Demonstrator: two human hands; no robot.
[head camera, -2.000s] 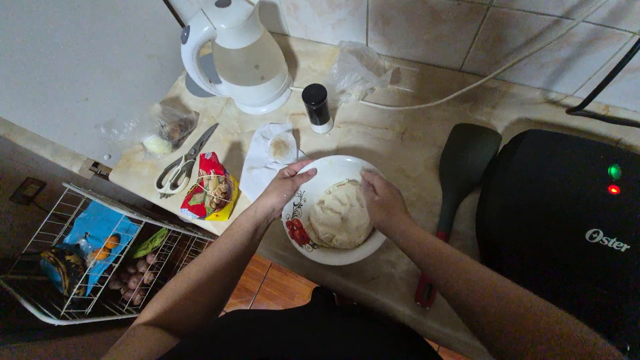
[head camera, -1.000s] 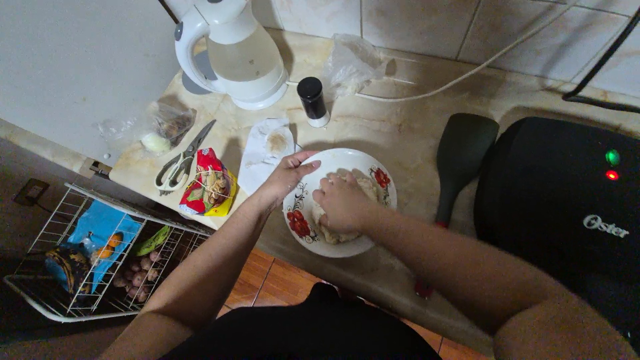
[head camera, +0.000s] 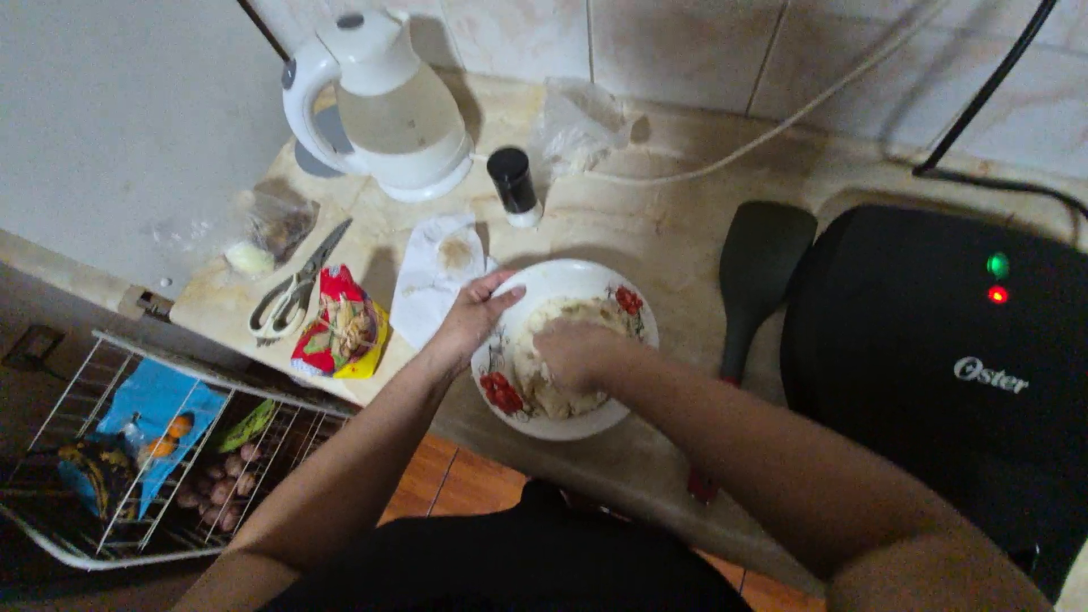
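A white bowl with red flowers (head camera: 633, 406) stands at the counter's front edge with pale dough (head camera: 552, 398) in it. My left hand (head camera: 484, 314) grips the bowl's left rim, thumb on top. My right hand (head camera: 578, 353) is inside the bowl, pressed into the dough; its fingertips are partly hidden. Left of the bowl lies a white paper (head camera: 425, 285) with a brownish patch of powder on it. A black-capped shaker (head camera: 514, 187) stands behind the bowl. To its right lies a dark spatula (head camera: 765, 255), its red handle partly hidden under my right forearm.
A black Oster appliance (head camera: 918, 382) with green and red lights fills the right. An electric kettle (head camera: 399, 110), plastic bag (head camera: 582, 127), kitchen scissors (head camera: 289, 297) and a red and yellow food packet (head camera: 344, 331) are on the counter. A wire rack (head camera: 127, 557) with produce stands at lower left.
My right hand has gone from the bowl's right rim, where it was two seconds ago, into the dough. The dough was a smoother mound then. My left hand still holds the left rim.
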